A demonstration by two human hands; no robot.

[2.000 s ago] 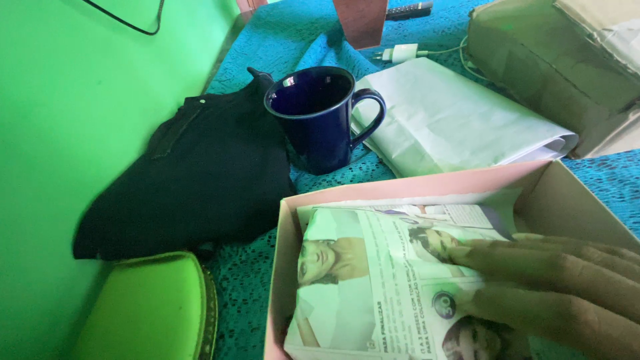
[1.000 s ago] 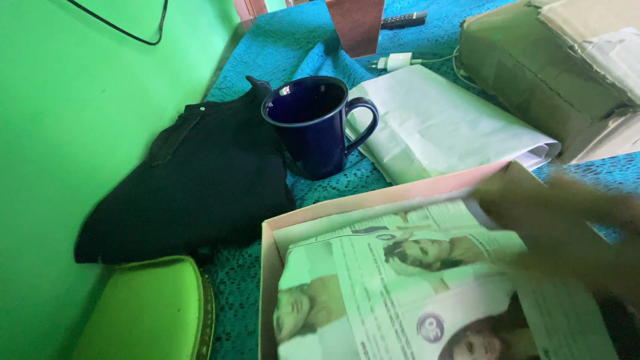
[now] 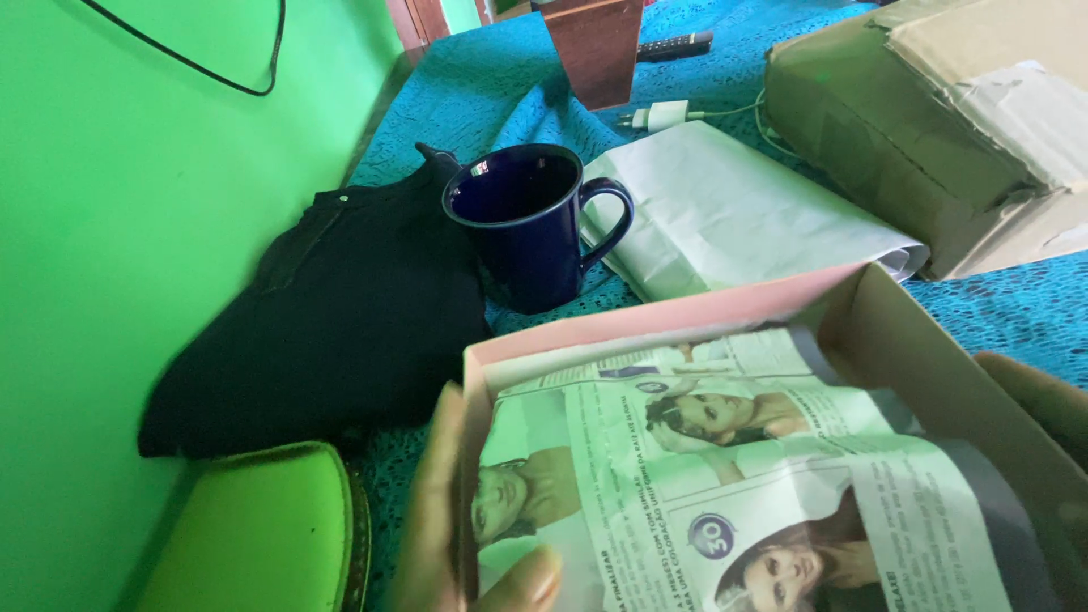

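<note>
An open pink cardboard box (image 3: 680, 310) fills the lower right of the head view. Inside it lies a creased printed leaflet (image 3: 612, 476) with pictures and writing. My left hand (image 3: 450, 518) grips the box's left wall, fingers outside and thumb over the edge. At the right edge, my right hand (image 3: 1037, 399) is against the outside of the right wall, mostly cut off by the frame, so its grip is unclear. Just beyond the box stands a dark blue ceramic mug (image 3: 535, 246), upright, its handle to the right.
Folded dark cloth (image 3: 340, 314) lies left of the mug, above a green cushioned seat (image 3: 255, 535). Folded white paper (image 3: 731, 212), a charger plug (image 3: 659, 116), a worn cardboard box (image 3: 901, 144), a tapered brown pot (image 3: 595, 51) and a remote control (image 3: 676, 46) rest on the blue lace tablecloth (image 3: 450, 85).
My right hand has left the leaflet and moved to the box's right outer side. My left hand has come into view at the left wall.
</note>
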